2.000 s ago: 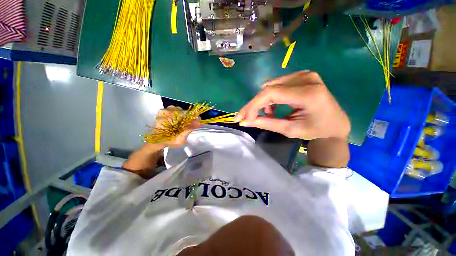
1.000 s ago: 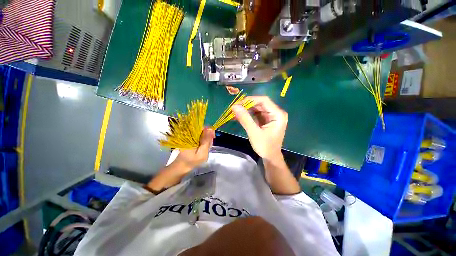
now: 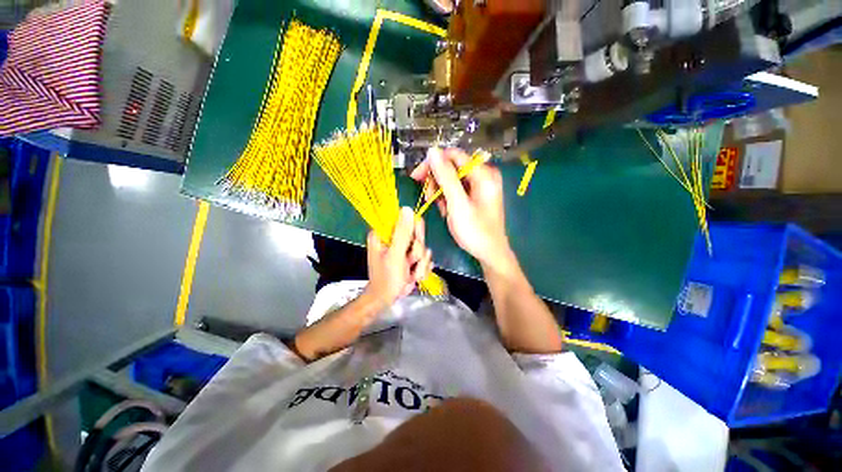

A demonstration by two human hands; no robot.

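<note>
My left hand (image 3: pixel 395 253) is closed round a fanned bundle of yellow lead wires (image 3: pixel 362 175), its pale ends pointing up towards the machine and its other end showing below the hand. My right hand (image 3: pixel 469 198) holds a small group of yellow wires (image 3: pixel 474 166) in its fingers, just in front of the tooling fixture (image 3: pixel 420 124). The fingertips partly hide the wire ends, and I cannot tell if one touches the fixture. The orange-brown machine head (image 3: pixel 494 41) overhangs the fixture.
A yellow wire stack (image 3: pixel 286 120) lies on the green bench (image 3: pixel 591 230) at the left. Loose yellow wires (image 3: pixel 692 175) lie at the right. A blue plastic bin (image 3: pixel 711 327) with covered yellow bundles stands right of the bench. A vented power unit (image 3: pixel 152 101) is at far left.
The left-hand bundle has turned from a loose fan facing me to upright, with its ends towards the machine. Both hands have moved forward, and the right fingers are now at the fixture.
</note>
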